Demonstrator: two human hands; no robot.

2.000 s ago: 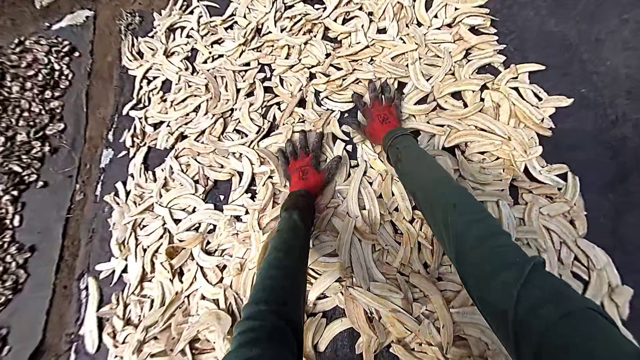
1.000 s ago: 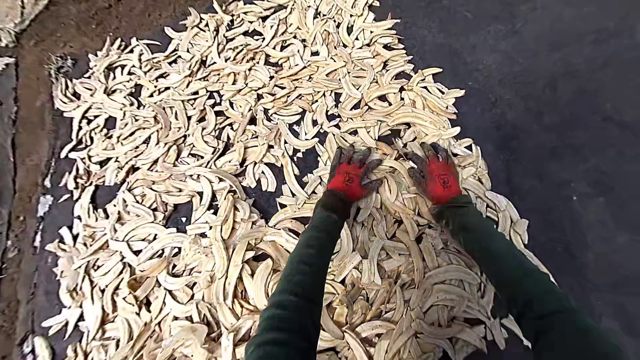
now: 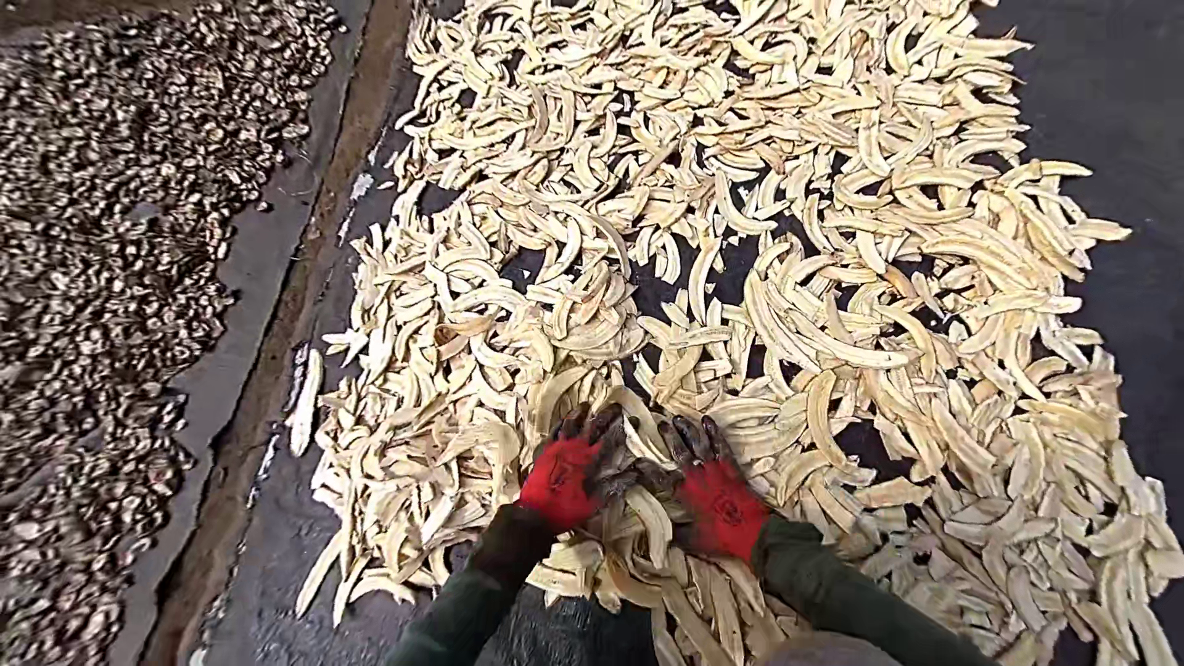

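Note:
Pale, curved slices that look like peeled banana or plantain (image 3: 823, 324) lie in a loose layer over a dark sheet (image 3: 1101, 83). My left hand (image 3: 566, 476), in a red glove with dark fingers, rests palm down on the slices at the lower middle, fingers spread. Close to its right, my right hand (image 3: 717, 490), gloved alike, also lies on the slices with its fingers spread. A few slices show between the two hands. What lies under the palms is hidden. Neither hand is closed around a slice.
At the left, small dark brown pieces (image 3: 120, 231) cover another grey sheet (image 3: 268, 222). A strip of bare brown ground (image 3: 324, 203) runs between the two sheets. One slice (image 3: 305, 402) lies apart near the left edge of the dark sheet.
Both hands have moved from the right side of the layer to its near middle part, still on the slices. The view has shifted left, showing the dark pieces again.

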